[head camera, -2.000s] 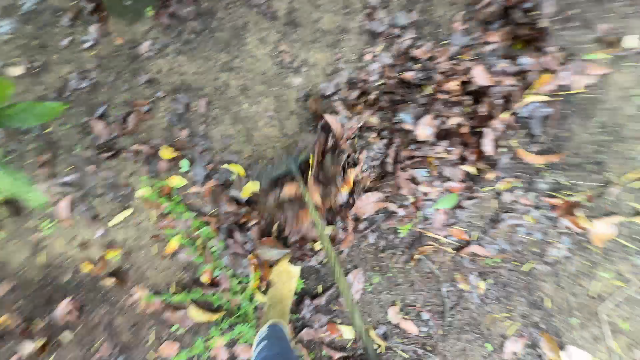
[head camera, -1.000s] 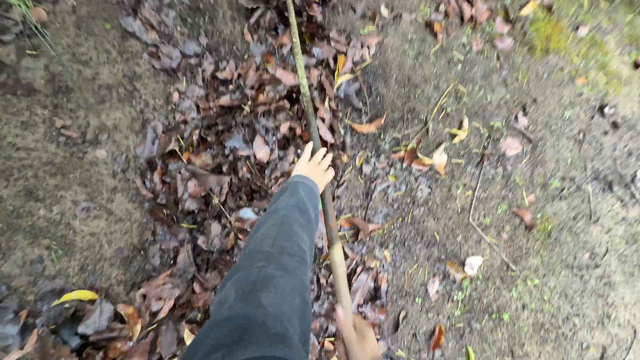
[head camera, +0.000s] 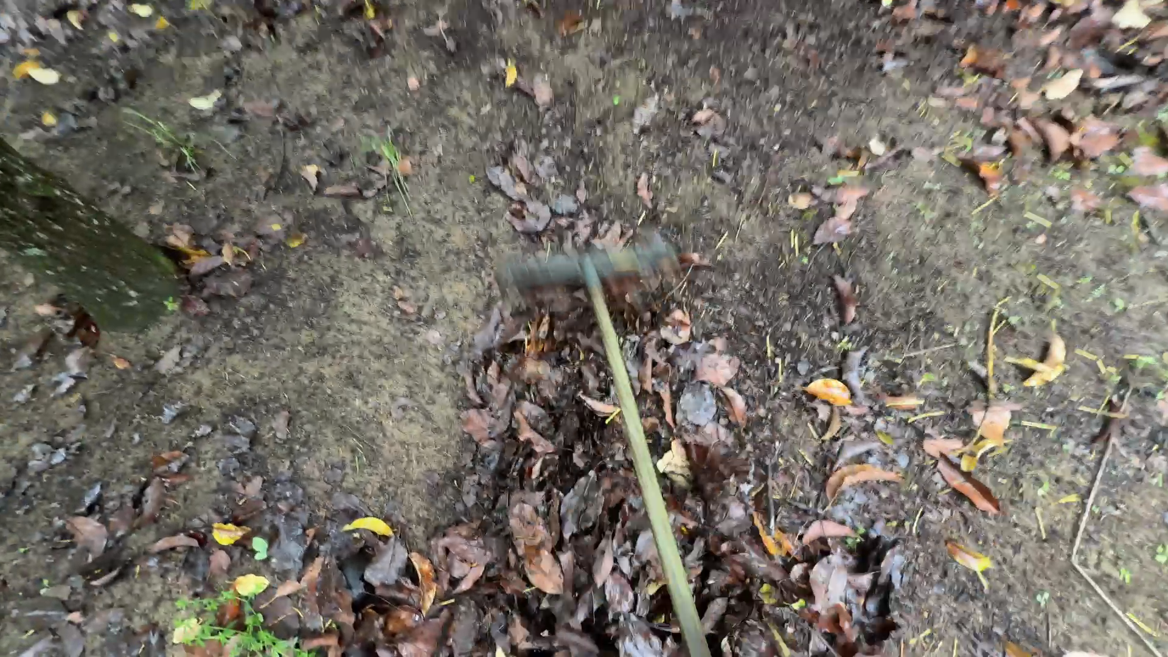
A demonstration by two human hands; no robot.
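A rake head (head camera: 589, 265), blurred, lies across the upper middle of the view on the ground, at the far edge of a pile of brown fallen leaves (head camera: 566, 493). Its long wooden handle (head camera: 643, 456) runs from the head down over the leaves and leaves the view at the bottom edge, right of centre. The rake's teeth cannot be made out. Neither my left hand nor my right hand shows, so what they hold is hidden.
A mossy tree trunk (head camera: 87, 242) stands at the left. Bare damp soil (head camera: 365, 365) lies between it and the pile. More leaves (head camera: 1086, 128) cover the upper right, and a thin twig (head camera: 1086, 529) lies at the lower right. Small green weeds (head camera: 233, 625) grow at the lower left.
Both hands and the dark sleeve, seen along the handle one second ago, are out of view. The rake head, out of view then, now shows. The view itself has shifted.
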